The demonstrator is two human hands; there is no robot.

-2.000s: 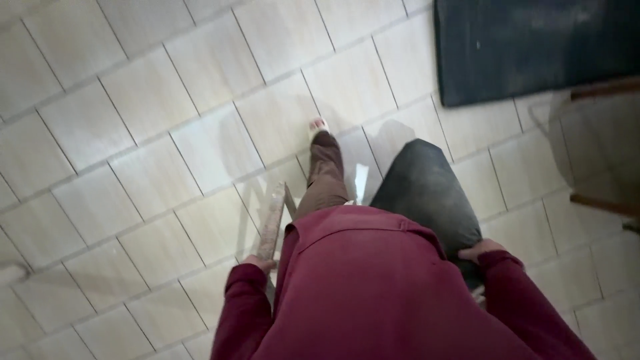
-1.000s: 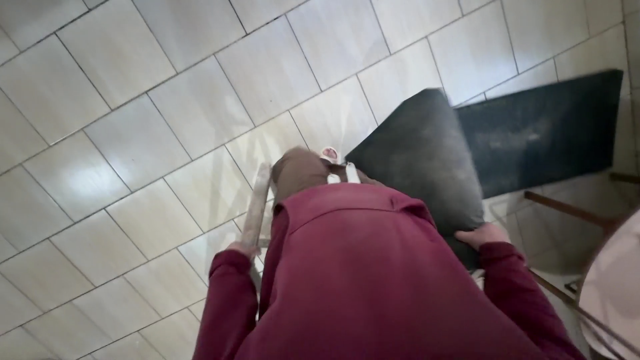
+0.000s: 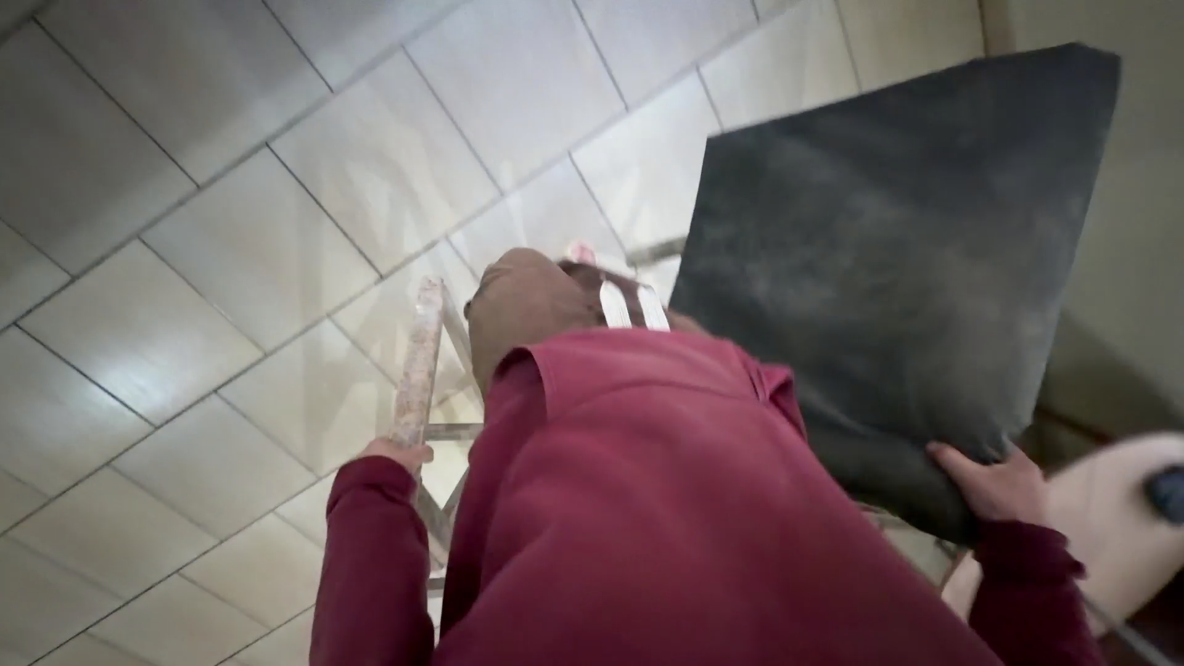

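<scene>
My left hand (image 3: 400, 453), at the lower left, is closed round the end of a worn, speckled wooden rail (image 3: 418, 361). That rail is joined to crossbars and looks like part of a chair or a ladder; my body hides much of it. On the right, my right hand (image 3: 997, 483) grips the lower edge of a large dark grey cushion or folded mat (image 3: 897, 259), with the thumb on its upper face. The far end of the dark piece spreads up and away over the floor.
Light floor tiles (image 3: 388, 194) stretch ahead and to the left. At the lower right is a pale rounded surface (image 3: 1110, 527) with a small dark object (image 3: 1165, 490) on it. A plain pale surface, perhaps a wall, rises at the right edge.
The dark piece in my right hand now spreads farther up and right, with more of it showing. The view has turned; the dark mat seen on the floor earlier no longer shows separately.
</scene>
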